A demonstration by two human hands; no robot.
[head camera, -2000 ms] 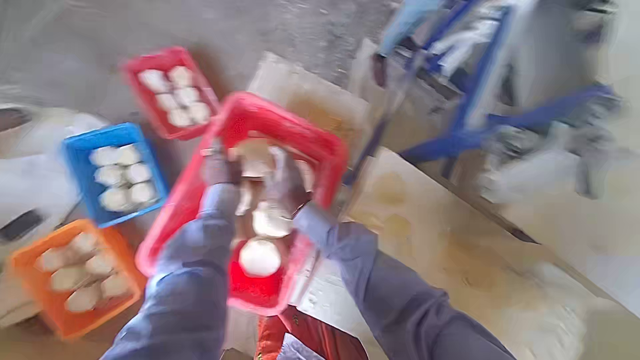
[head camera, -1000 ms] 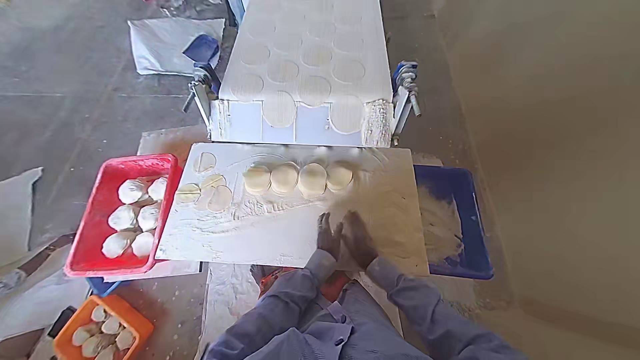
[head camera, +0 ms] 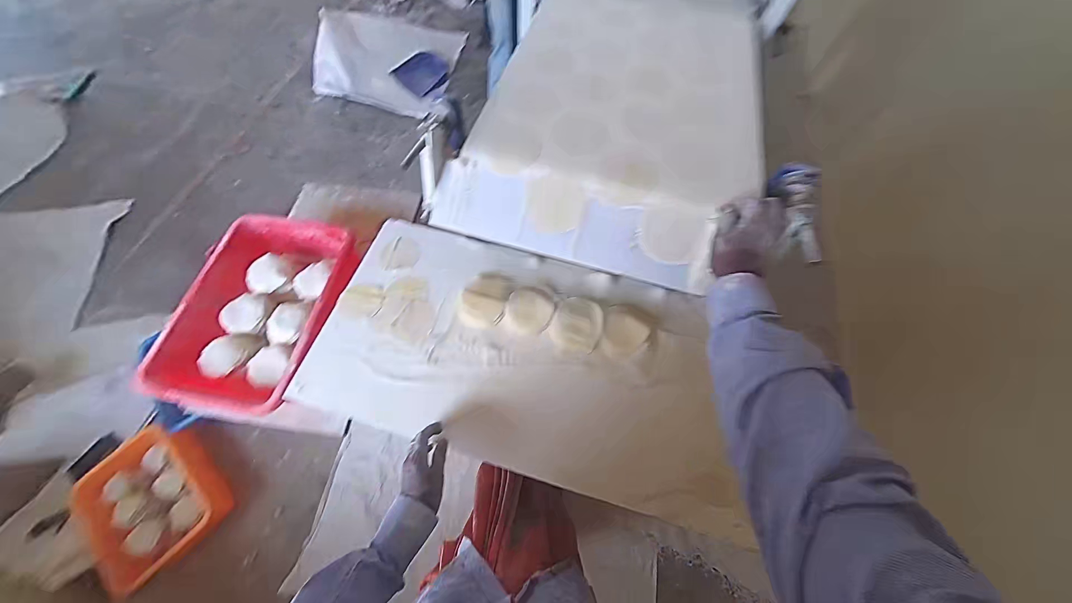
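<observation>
My left hand (head camera: pixel 425 469) rests at the near edge of a flour-dusted board (head camera: pixel 544 410), fingers slightly curled, holding nothing that I can see. Out to the right, my right hand (head camera: pixel 748 234) is at the right side of the conveyor's near end (head camera: pixel 578 230); blur hides whether its fingers grip anything. Between the hands, a row of several pale dough stacks (head camera: pixel 576 324) lies along the board. Thin dough pieces (head camera: pixel 408 308) lie at the board's left. Flat dough rounds (head camera: pixel 557 203) lie on the conveyor and hang over its near end.
Left of the board stands a red plastic tray (head camera: pixel 197 289) with several white dough balls (head camera: pixel 269 274). An orange tray (head camera: pixel 213 477) with more dough balls is lower left. Behind lie a white sack (head camera: pixel 352 54) and a blue scoop (head camera: pixel 421 73). A metal clamp fitting (head camera: pixel 429 155) flanks the conveyor.
My hands were together at the board's near edge a second ago. Now the right hand has moved forward to the conveyor's corner, while the left is apart from it. The view has turned.
</observation>
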